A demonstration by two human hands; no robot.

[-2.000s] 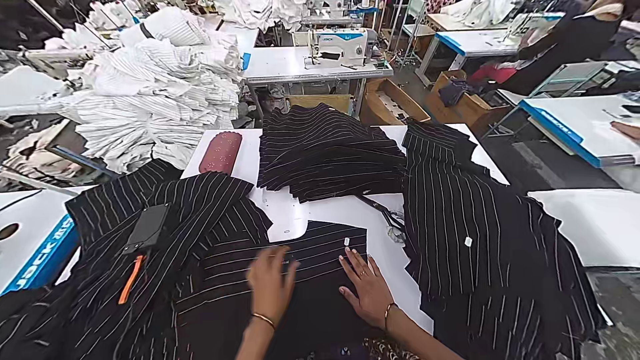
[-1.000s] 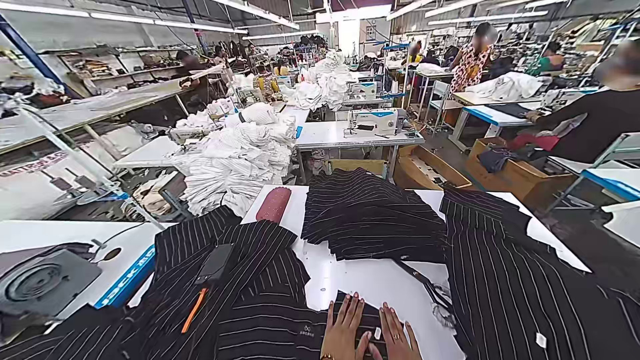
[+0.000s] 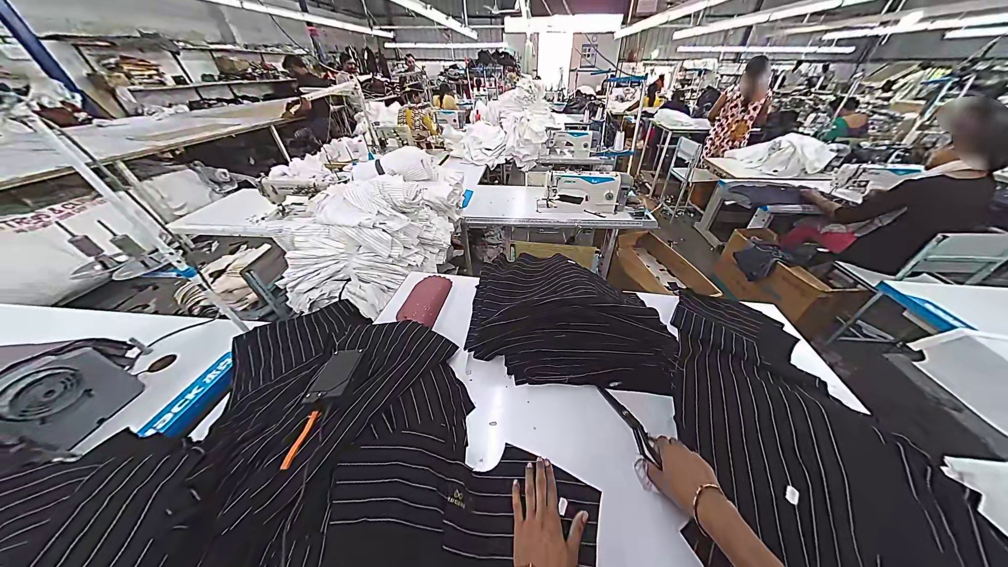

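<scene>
My left hand (image 3: 543, 516) lies flat, fingers spread, on a black pinstriped fabric piece (image 3: 394, 504) with a small white sticker beside the fingers. To its right, my right hand (image 3: 681, 472) is at the handles of dark scissors (image 3: 630, 417), fingers curled around them; the blades point toward a stack of black striped cut pieces (image 3: 571, 323). More striped black fabric (image 3: 780, 425) covers the right side of the white table (image 3: 520, 409). At left, a dark phone-like device (image 3: 334, 376) and an orange strip (image 3: 300, 439) rest on striped fabric.
A reddish roll (image 3: 424, 300) lies at the table's far edge. Beyond are a heap of white striped fabric (image 3: 378, 228), a sewing machine (image 3: 584, 191) and cardboard boxes (image 3: 661, 268). A seated person (image 3: 913, 197) works at the right. A grey machine part (image 3: 63, 390) sits at left.
My right hand has moved right, away from my left hand, and has taken hold of the scissors on the table. My left hand stays on the striped fabric. The view had tilted up earlier.
</scene>
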